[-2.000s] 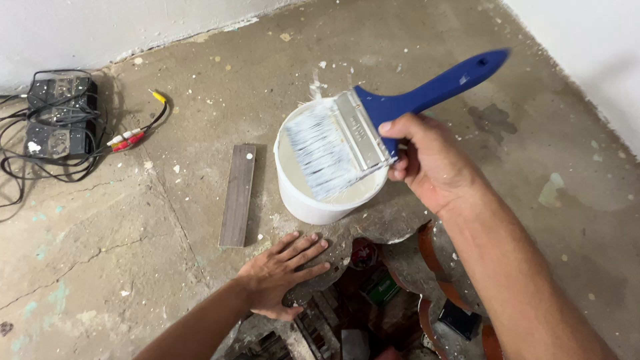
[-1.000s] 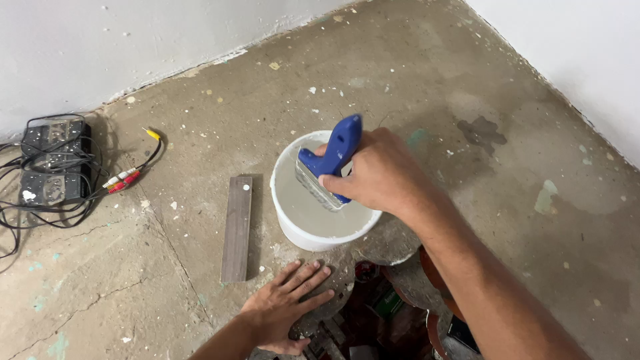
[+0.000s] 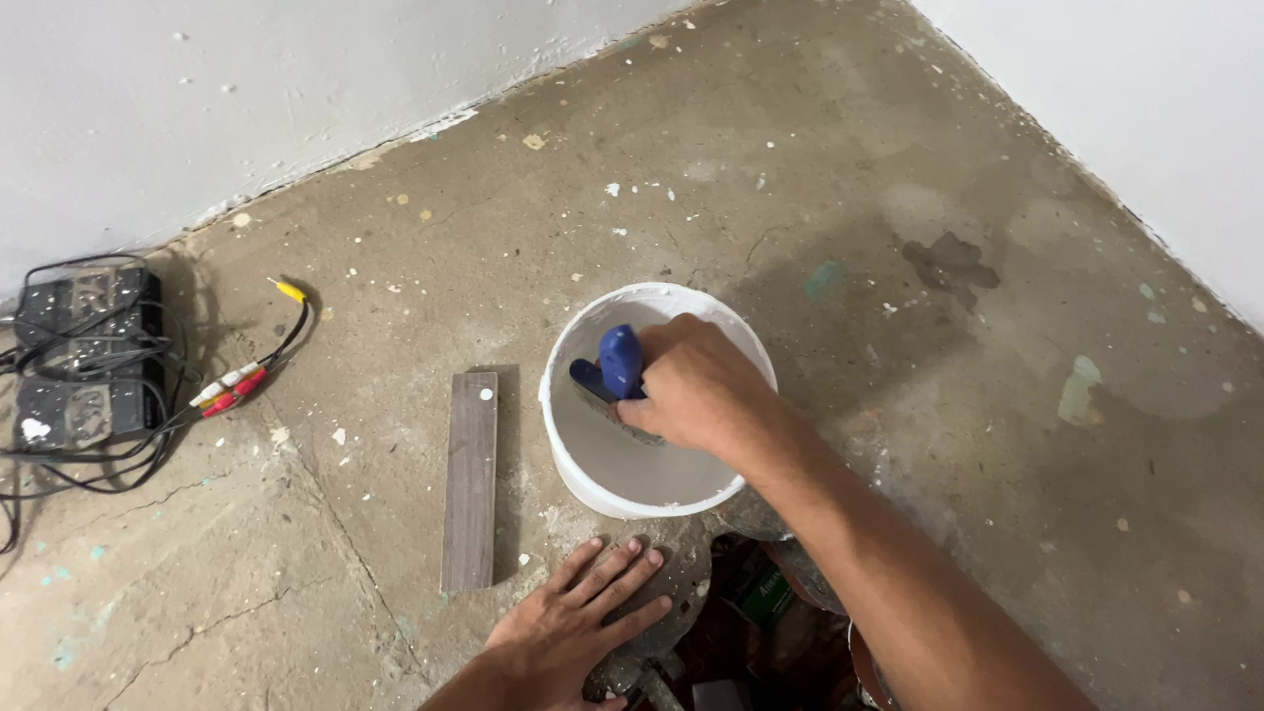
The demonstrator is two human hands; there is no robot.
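A white plastic bucket [image 3: 560, 449] stands on the concrete floor, with greyish-white liquid inside. My right hand [image 3: 696, 385] reaches into it and grips a wide paintbrush by its blue handle [image 3: 620, 360], which points up toward the camera. The bristles are hidden, down in the bucket beneath the hand. My left hand [image 3: 592, 612] rests palm down, fingers spread, on the floor's edge just below the bucket, holding nothing. Left of the bucket lies a short, flat wood-grain strip [image 3: 471, 484] with a white dot near its upper end.
Black electronic boxes [image 3: 84, 346] wrapped in cables sit at the left, with red, white and yellow plugs [image 3: 232, 388]. Below the bucket a broken-edged hole [image 3: 750, 632] holds dark debris and a green item. White walls [image 3: 296, 89] meet the paint-spotted floor behind and at right.
The brush was held above the bucket's mouth with its whitened bristles showing; my right hand then lowered it inside, where it now sits deeper. My left hand remains on the floor.
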